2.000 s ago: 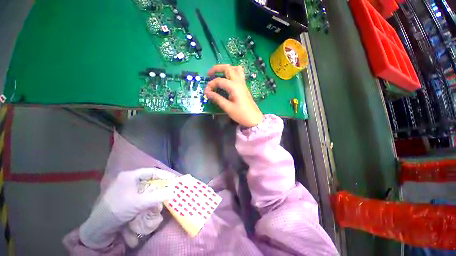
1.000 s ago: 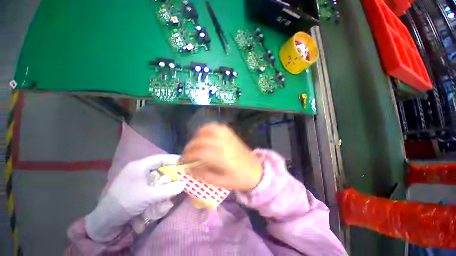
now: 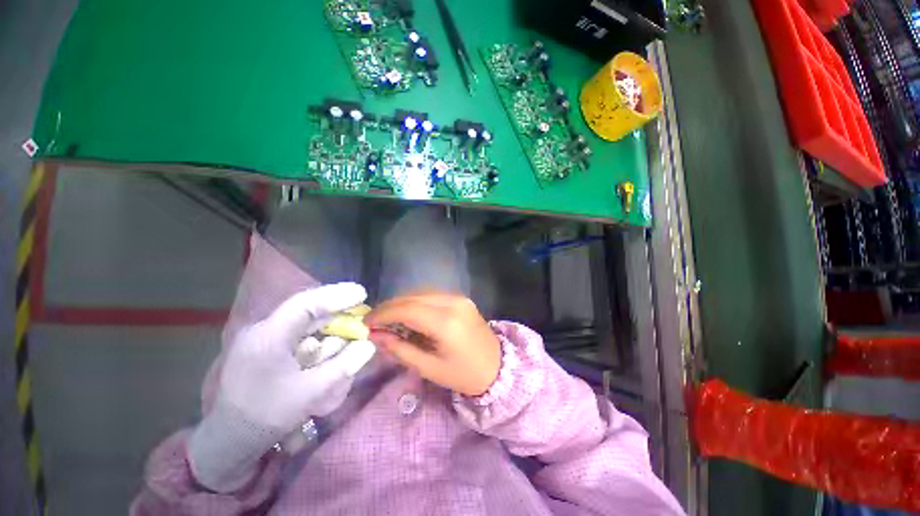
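Note:
My left hand (image 3: 288, 368), in a white knit glove, is closed on the yellowish label sheet (image 3: 346, 327) above my lap. A loose white glove seems bunched in the same hand. My bare right hand (image 3: 439, 340) is at the sheet's right side, its fingertips touching it; most of the sheet is hidden behind the fingers. A green circuit board (image 3: 343, 161) with black and white-topped parts lies along the table's near edge. A second board (image 3: 388, 55) lies behind it and a third board (image 3: 545, 121) to its right.
The green table mat (image 3: 182, 91) ends above my lap. A black pointed tool (image 3: 458, 45) lies between boards. A yellow tub (image 3: 617, 101), a small yellow-headed item (image 3: 625, 194) and a black bin (image 3: 595, 22) are at right. Beyond are the conveyor (image 3: 736, 252), red tray (image 3: 822, 91) and red-wrapped post (image 3: 807, 443).
My right hand has come back from the near board to the label sheet at my left hand. The sheet's face with red marks has turned out of view. The view has shifted slightly.

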